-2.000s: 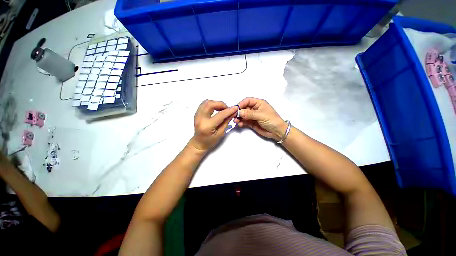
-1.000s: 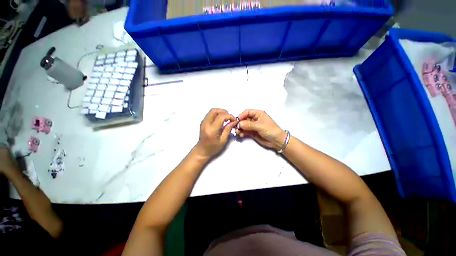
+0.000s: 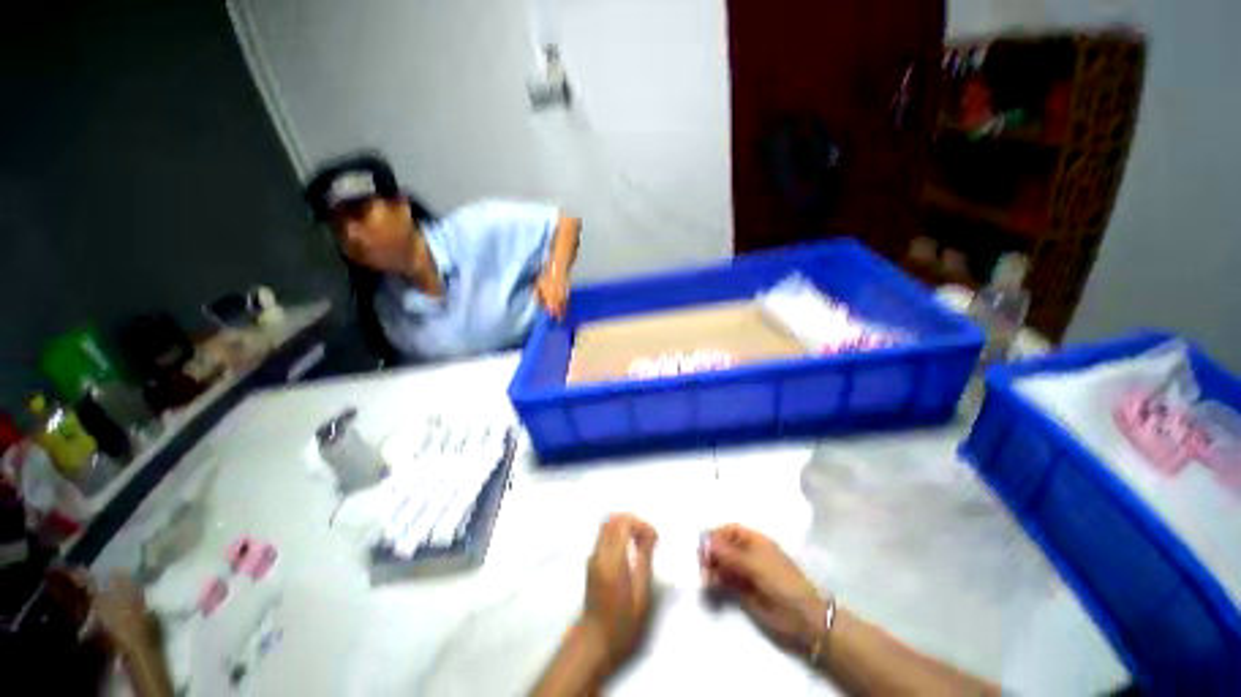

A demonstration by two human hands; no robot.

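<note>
My left hand (image 3: 621, 586) is raised over the white table, fingers bent together. A tiny pale spot shows at its fingertips, too blurred to tell if it is a held scrap. My right hand (image 3: 765, 583), with a bracelet at the wrist, is a short way to the right. Its thumb and fingers pinch a small panel (image 3: 706, 547), pale with a darker edge and mostly hidden by the fingers. The hands are apart. The clear box (image 3: 433, 561) with overlapping white squares (image 3: 442, 483) on top stands left of my hands.
A large blue bin (image 3: 762, 409) with pink parts and a white bag stands at the far side. A second blue bin (image 3: 1089, 524) with pink parts is at right. A bottle (image 3: 351, 458) and pink housings (image 3: 252, 557) are left. A person (image 3: 470, 279) sits opposite; another's hand shows at left.
The view has tilted up, bringing the person opposite and the inside of the far bin into sight. My hands, earlier touching at the small piece, have moved apart.
</note>
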